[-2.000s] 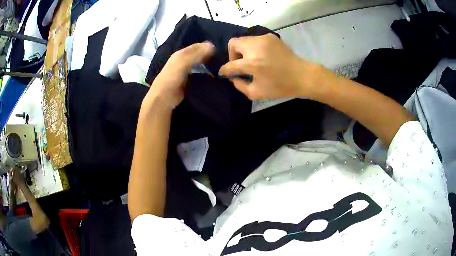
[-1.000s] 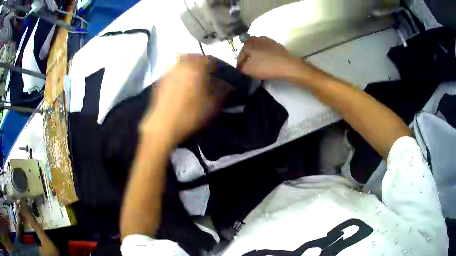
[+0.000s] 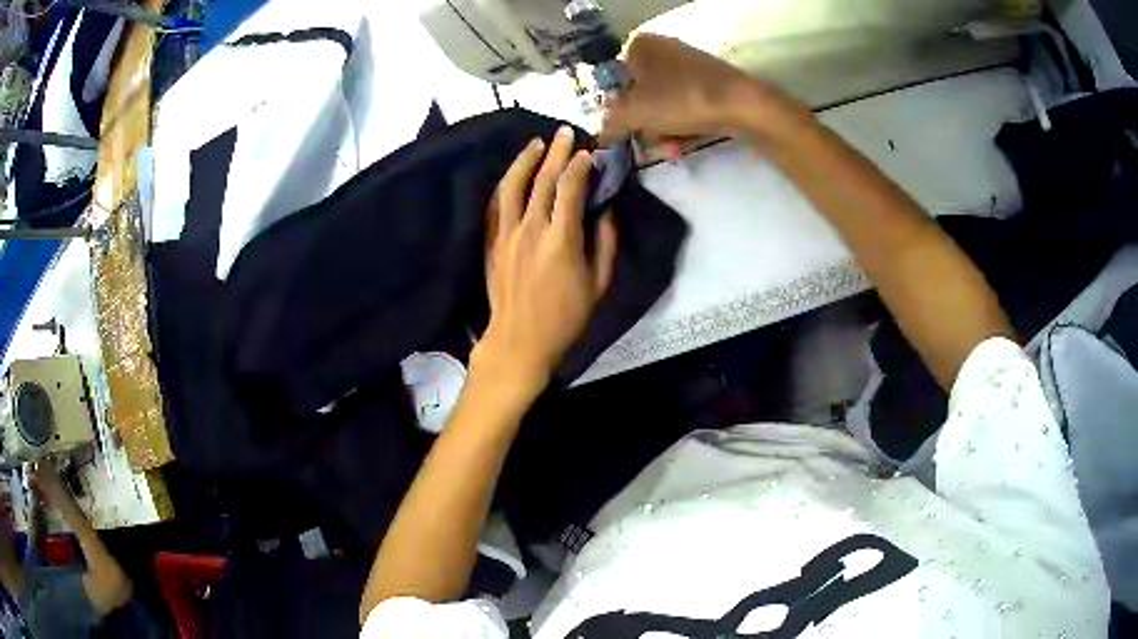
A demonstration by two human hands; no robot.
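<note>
A black and white garment (image 3: 362, 262) lies over the machine table and hangs down toward my lap. Its black part reaches the sewing machine's needle area (image 3: 604, 85). My left hand (image 3: 543, 250) lies flat on the black cloth, fingers pointing to the needle area. My right hand (image 3: 674, 94) is bent close beside the presser foot, at the cloth edge; its fingertips are partly hidden, so its hold is unclear. A small greyish patch (image 3: 612, 172) shows at the black edge between my hands.
The cream machine arm (image 3: 849, 44) runs across the top right. A ruler-marked table edge (image 3: 749, 306) is in front. Black and grey cloth (image 3: 1086, 300) lies at right. A brown-taped board (image 3: 125, 325), another person's arm (image 3: 81, 537) and a red container (image 3: 187, 587) are at left.
The black cloth has gone from being handled between my hands to lying under the needle area. My left hand has come down flat on it. My right hand has moved up beside the presser foot.
</note>
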